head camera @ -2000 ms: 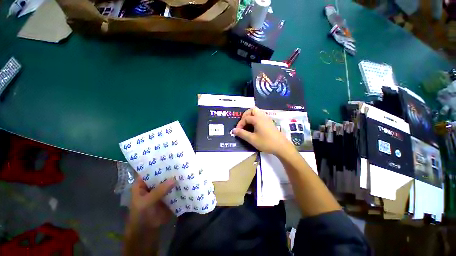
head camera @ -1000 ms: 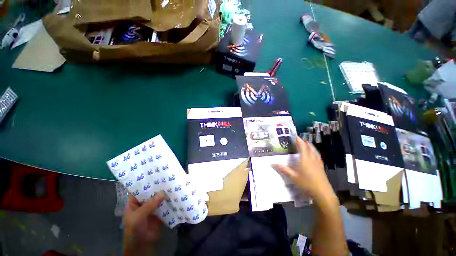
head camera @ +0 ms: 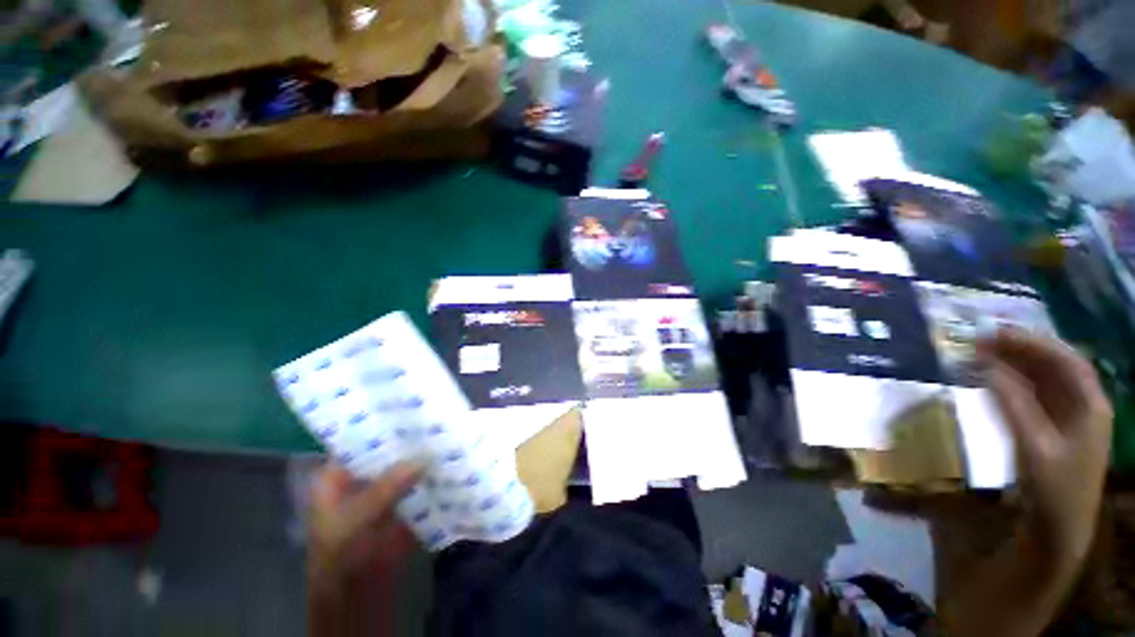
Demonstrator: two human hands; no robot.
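My left hand (head camera: pixel 361 516) holds a white sticker sheet (head camera: pixel 388 417) with rows of blue marks, thumb on top, left of the box blanks. A flat black and white box blank (head camera: pixel 637 342) lies at the table edge in front of me, with its brown inner side showing at the lower flap. My right hand (head camera: pixel 1046 417) is blurred, over the right part of another printed blank (head camera: pixel 853 324) that lies at an angle over the right pile. Its fingertips are at the blank's printed panel; whether they grip it is unclear.
A torn brown carton (head camera: pixel 311 125) stands at the back left. A small black box (head camera: pixel 545 156) with a white cylinder, a red knife-like item (head camera: pixel 645 159), pale bundled items (head camera: pixel 751 85) and white sheets (head camera: pixel 859 162) lie at the back. A red stool (head camera: pixel 87 485) is below left.
My right hand has moved from the front blank to the right pile. A blank there now sits further left and nearer the front one. My left hand still holds the sheet.
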